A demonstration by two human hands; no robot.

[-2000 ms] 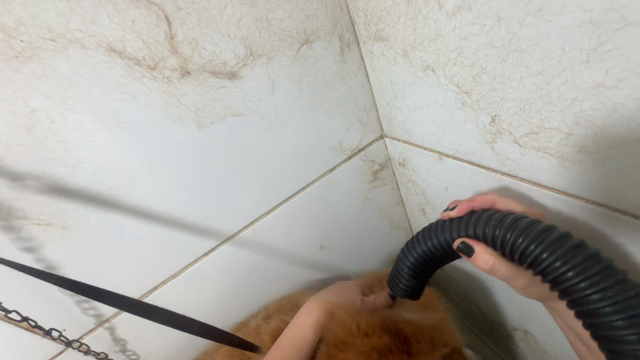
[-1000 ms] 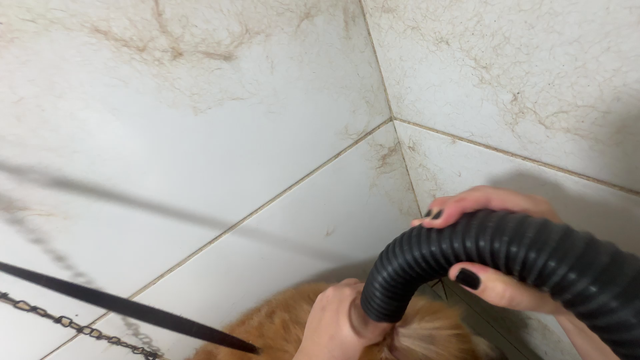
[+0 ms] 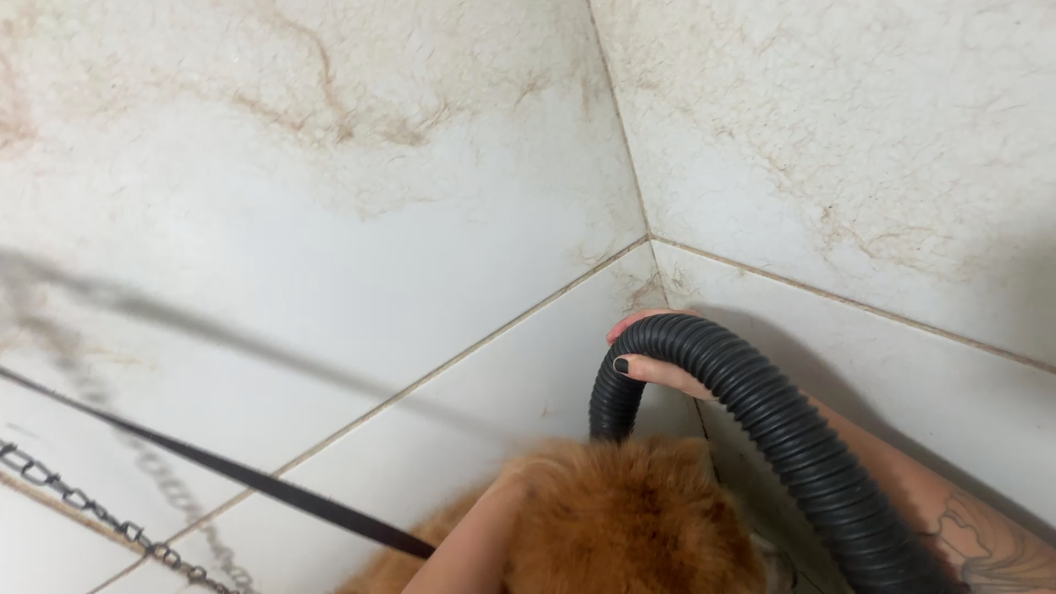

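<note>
A black corrugated hose (image 3: 775,429) arches over from the lower right, its end hidden behind an animal's reddish-brown fur (image 3: 635,520) at the bottom middle. My right hand (image 3: 668,371) grips the hose near the top of its bend, the thumb with dark nail polish on the near side and fingers behind. My left forearm crosses the fur at the bottom; the left hand (image 3: 521,478) is mostly buried in or hidden behind the fur, so its fingers do not show. A black strap (image 3: 272,487) runs from the left edge down to the fur, beside my left forearm.
White tiled walls (image 3: 412,289) with loose hair stuck to them meet in a corner behind the animal. A metal chain (image 3: 124,528) hangs slantwise at the lower left. The strap and chain cast shadows on the wall.
The hose end, earlier in view by my left hand at the fur, is now behind the fur. My left hand, plainly visible before, is now mostly hidden. The right hand still holds the hose.
</note>
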